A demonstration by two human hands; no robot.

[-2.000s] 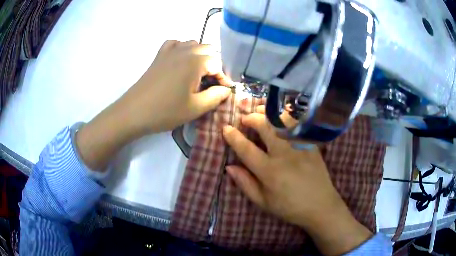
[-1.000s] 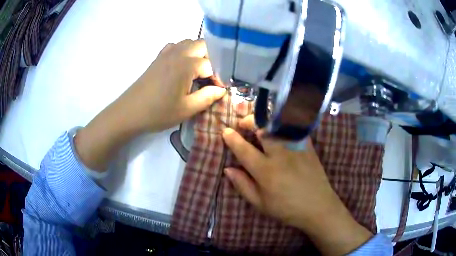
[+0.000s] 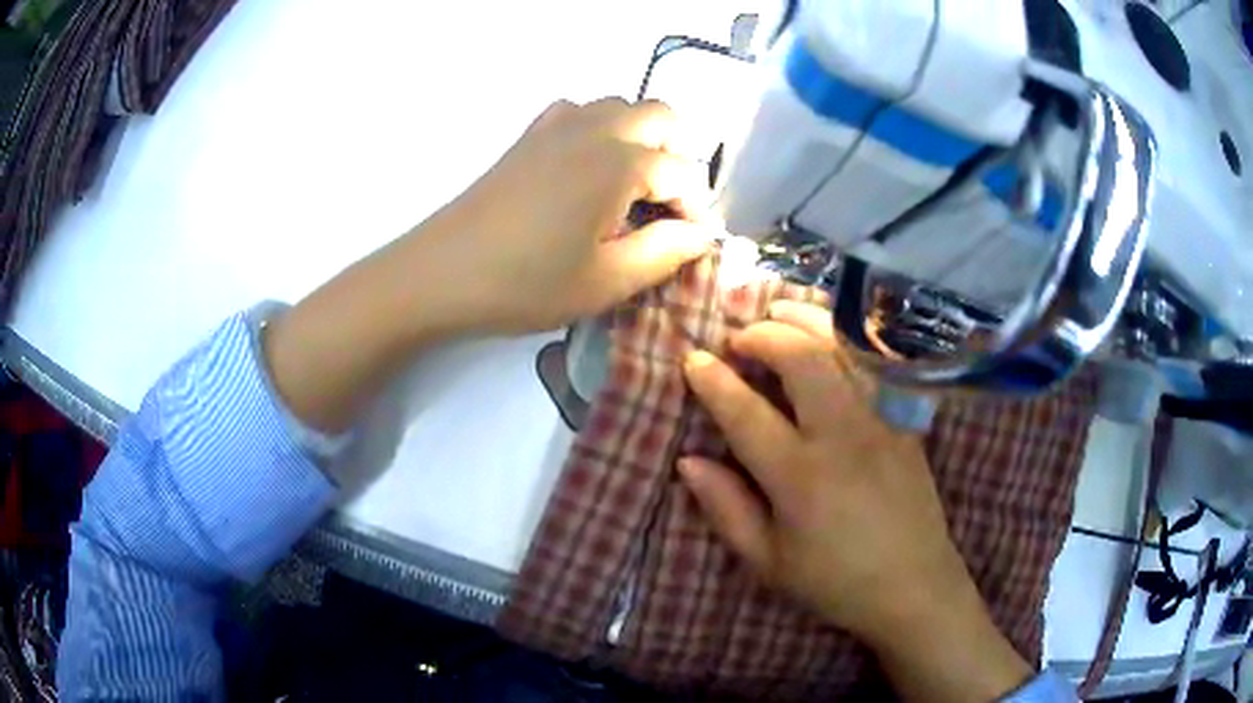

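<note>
A plaid body panel [image 3: 1017, 508] lies right of the seam and hangs over the table's front edge. A narrow plaid band [image 3: 570, 529] lies along its left side, with a white sliver at the seam near the edge. My left hand [image 3: 550, 227] pinches the cloth just left of the needle area, thumb toward the presser foot. My right hand [image 3: 825, 467] lies on the panel, fingers spread, fingertips near the seam below the foot. The white sewing machine head [image 3: 893, 117] with a blue stripe stands over the cloth. The needle is lost in bright light.
A pile of striped cloth [image 3: 69, 124] lies at the upper left. A grey ruler tape [image 3: 412, 570] follows the curved table front. Black loops [image 3: 1175, 563] and a narrow plaid strip [image 3: 1134, 549] are at the right. The machine arm fills the upper right.
The camera view has shifted, so machine, cloth and hands appear further right. Both hands keep nearly the same place on the cloth.
</note>
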